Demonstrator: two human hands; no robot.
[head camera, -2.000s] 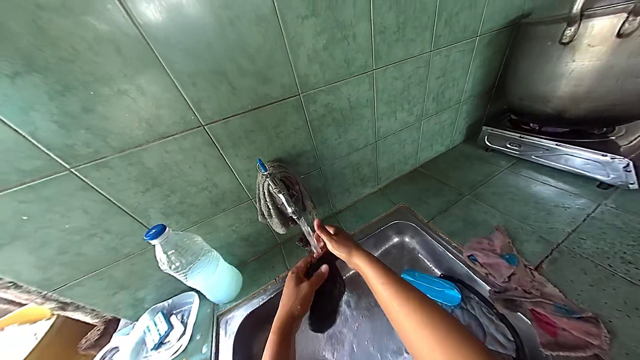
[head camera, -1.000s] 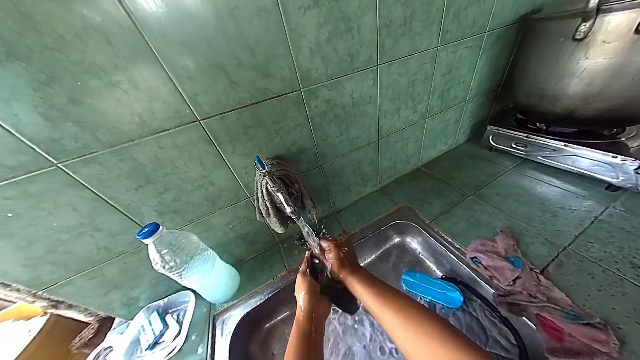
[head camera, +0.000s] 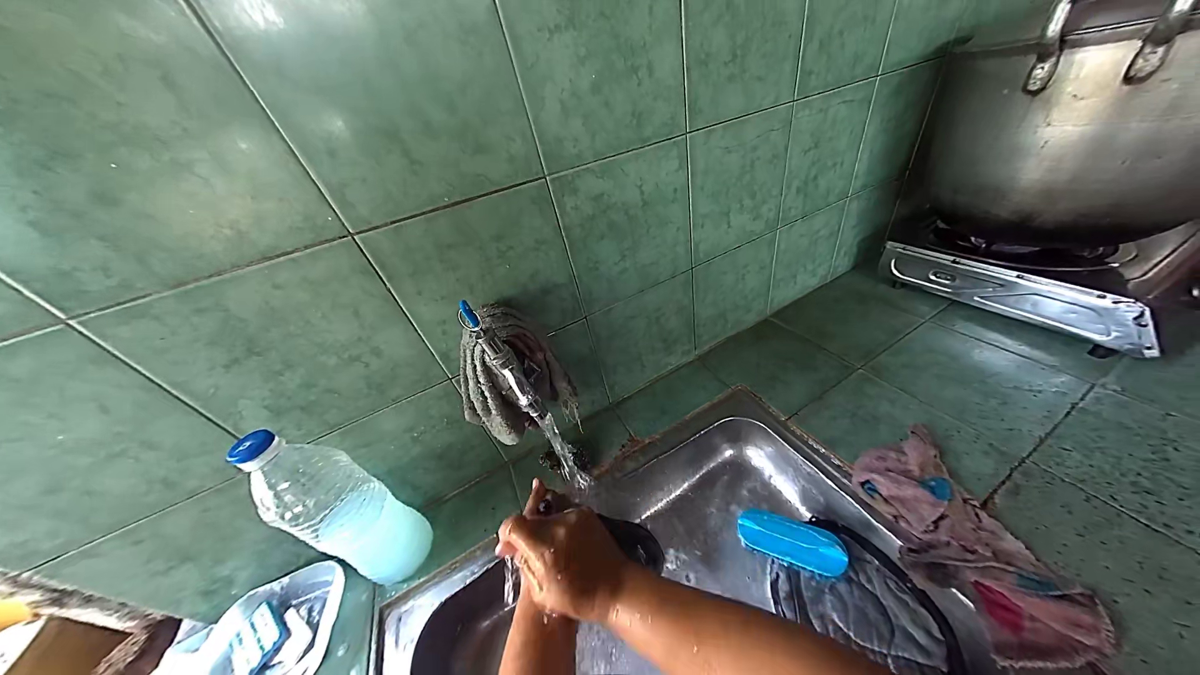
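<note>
Water runs from a metal faucet (head camera: 514, 375) with a blue handle, and a grey towel (head camera: 487, 403) is draped around it. Below the stream, my right hand (head camera: 572, 562) is closed around a dark wet item (head camera: 636, 544), which looks like cloth and shows at its right side. My left hand (head camera: 530, 586) is pressed against the right one and mostly hidden behind it, so its grip is unclear. Both are over the stainless steel sink (head camera: 694, 469). A blue brush (head camera: 792, 542), bristles unseen, lies in the sink beside a grey quilted item with black edging (head camera: 853, 609).
Left of the sink stands a plastic bottle (head camera: 337, 511) of pale blue liquid, near a plastic tub (head camera: 323, 609) holding small items. A damp pink rag (head camera: 984, 553) lies on the tiled counter at right. Behind it, a large metal pot (head camera: 1069, 141) sits on a gas stove (head camera: 1022, 291).
The hands have drawn together and moved down from the faucet mouth. The dark item, which hung below them two seconds ago, is now mostly hidden by the right hand.
</note>
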